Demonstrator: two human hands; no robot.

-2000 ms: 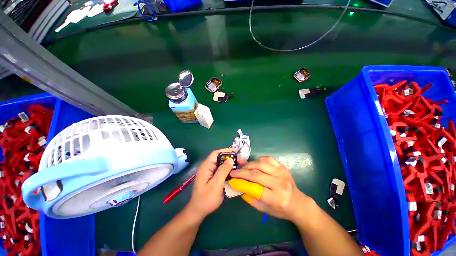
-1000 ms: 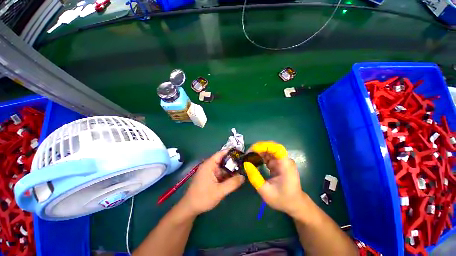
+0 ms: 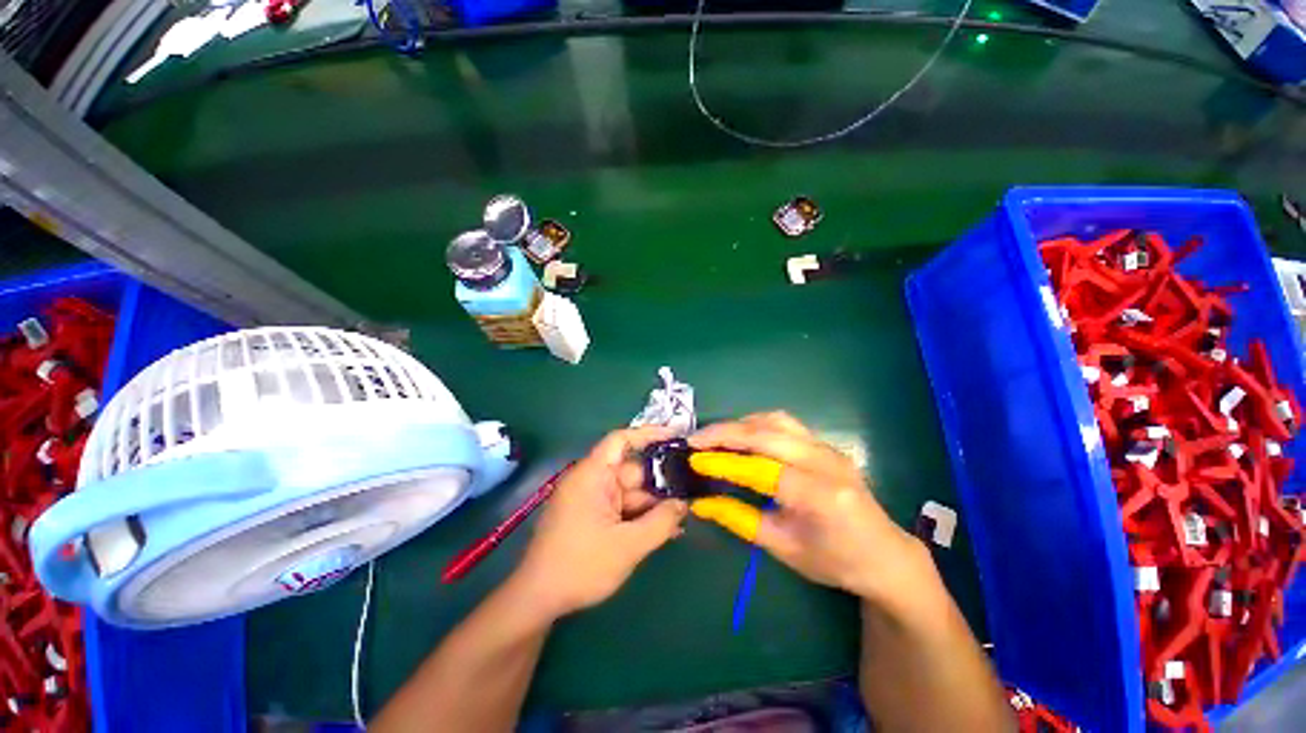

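My left hand (image 3: pixel 590 527) holds a small black watch housing (image 3: pixel 668 468) between thumb and fingers, at the lower middle of the view. My right hand (image 3: pixel 816 501), with yellow finger cots (image 3: pixel 738 470) on thumb and finger, touches the housing from the right. Its fingertips partly cover the housing, and something dark lies between them and it, too unclear to name. A crumpled white wipe (image 3: pixel 666 403) lies just beyond the hands. A red pen (image 3: pixel 504 527) lies left of my left hand. A blue stick (image 3: pixel 748 573) lies below my right hand.
A light-blue bottle (image 3: pixel 496 297), lid open, stands with a white block (image 3: pixel 563 329) against it. A fan (image 3: pixel 272 473) stands left. Blue bins (image 3: pixel 974 415) of red clamps (image 3: pixel 1196 487) flank both sides. Watch modules (image 3: pixel 798 216) and black-and-white parts (image 3: pixel 805 268) lie on the green belt (image 3: pixel 645 186).
My right hand's fingers have closed in on the housing. The modules on the belt have shifted left, the left one now beside the bottle's lid. The black-and-white part near the right bin shows less.
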